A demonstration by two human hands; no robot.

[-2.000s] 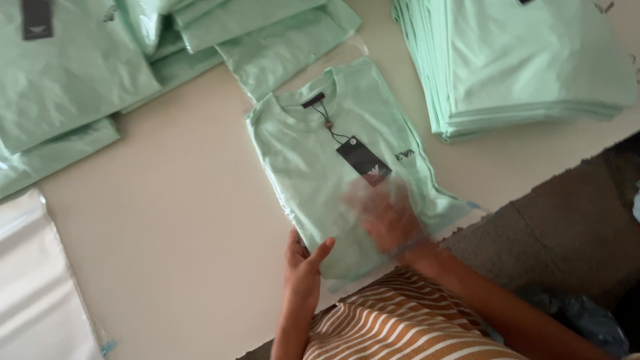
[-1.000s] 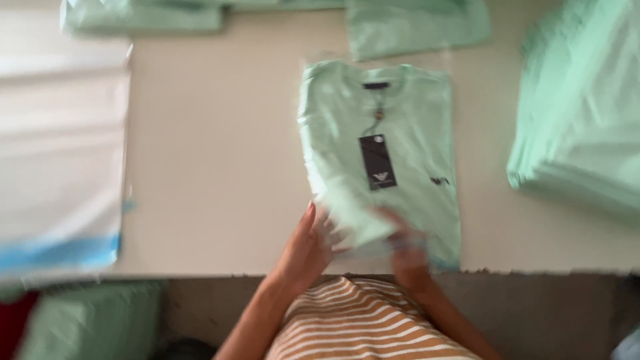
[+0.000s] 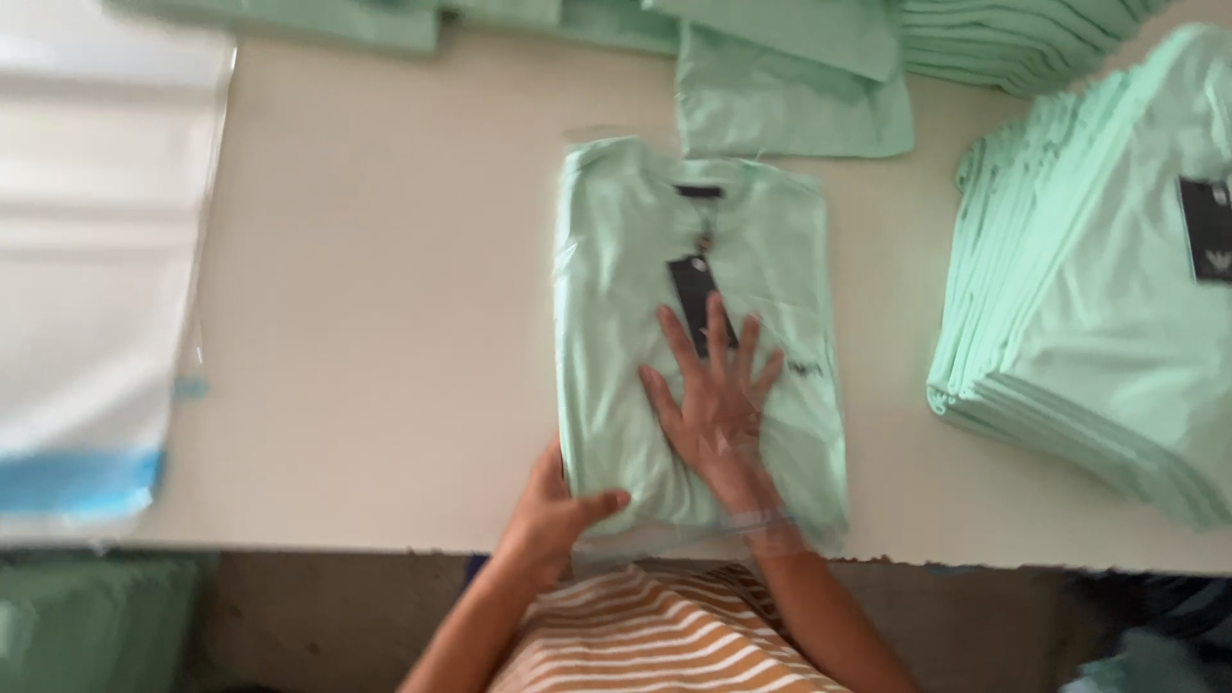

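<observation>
A folded mint-green T-shirt [image 3: 616,289] lies in a clear plastic bag near the table's front edge, neck away from me. A black hang tag [image 3: 695,284] on a cord rests on its chest. My right hand [image 3: 717,414] is inside the bag, palm down on the shirt with fingers spread, fingertips over the lower part of the tag; the bag's mouth crosses my wrist. At the bag's lower left corner my left hand [image 3: 553,515] grips the edge, thumb on top and fingers mostly hidden beneath.
A tall stack of folded mint shirts [image 3: 1088,356] stands at the right. More mint garments [image 3: 794,91] lie along the back. A pile of clear plastic bags with a blue strip [image 3: 96,289] is at the left. Green bundles [image 3: 87,626] sit below the table's front edge.
My right hand has moved further up inside the bag and now lies flat with fingers spread over the tag. The lifted lower part of the shirt now lies flat. The view has shifted.
</observation>
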